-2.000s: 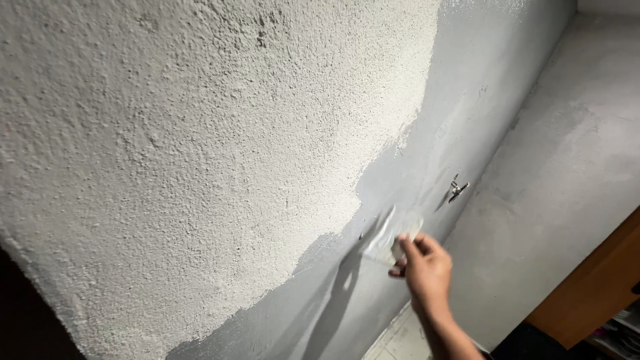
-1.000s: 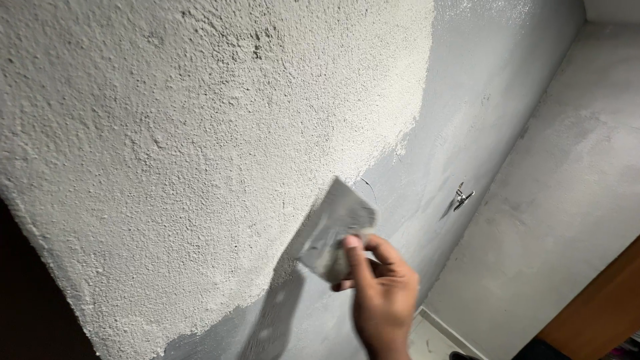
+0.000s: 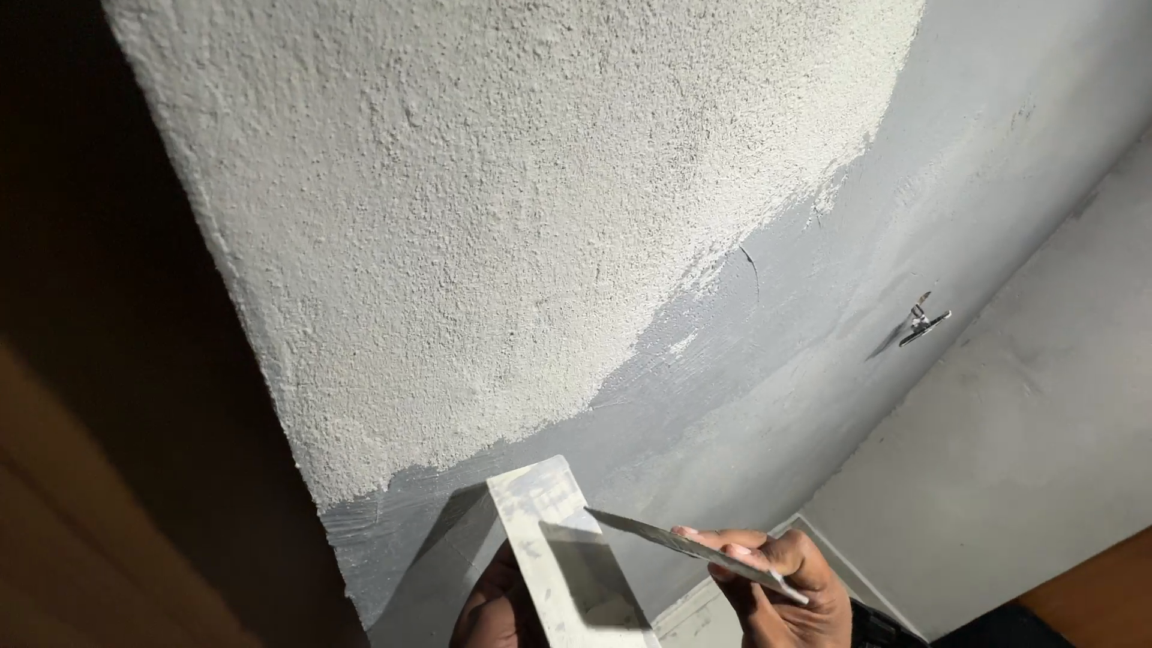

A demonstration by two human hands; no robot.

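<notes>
My right hand grips a thin flat scraper blade, seen nearly edge-on, between thumb and fingers. The blade's far tip meets or lies very close to the edge of a pale, flat, rectangular board at the bottom centre. My left hand holds that board from its left side, with most of its fingers hidden behind it. Grey smears mark the board, and the blade's shadow falls across it. Behind both hands rises a wall with rough whitish texture and a smooth grey coat along its lower right.
A small metal fitting juts from the grey wall at the right. An adjoining grey wall meets it at a corner. Dark space and a brown surface lie left of the wall's edge. Brown wood shows at the lower right.
My right hand has drawn the blade away from the wall, down and to the right. My left hand and the pale board have come into view. The view has shifted left.
</notes>
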